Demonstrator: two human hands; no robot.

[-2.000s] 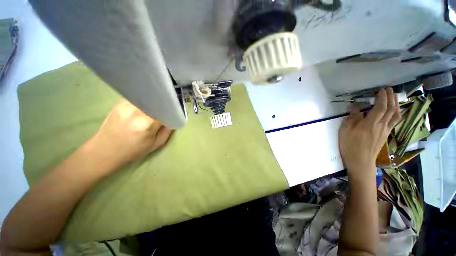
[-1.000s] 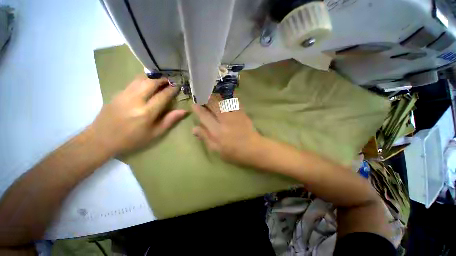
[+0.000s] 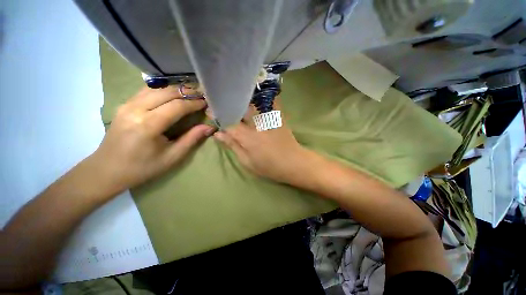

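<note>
An olive-green garment panel [image 3: 190, 213] lies across the machine table under the white sewing machine head [image 3: 230, 34]. My left hand [image 3: 153, 129] rests on the panel left of the needle area, thumb and fingertips pinching the cloth. My right hand [image 3: 262, 147] lies on the panel just right of it, its fingertips near my left thumb and partly behind the machine's pointed cover. The needle and presser foot are hidden by that cover. A black coiled part with a white ribbed cap [image 3: 267, 121] stands over my right hand.
A pale beige cloth piece [image 3: 364, 75] shows beside the machine arm. Cut olive strips [image 3: 470, 129] and a white plastic bin [image 3: 493, 178] are at the right. Crumpled grey-beige cloth [image 3: 349, 253] hangs below the table edge. A printed ruler [image 3: 124, 253] marks the front left edge.
The panel has shifted and spread right. My right hand has come from the strips at right to the cloth by the needle area. My left fingers now pinch cloth. The camera view has shifted.
</note>
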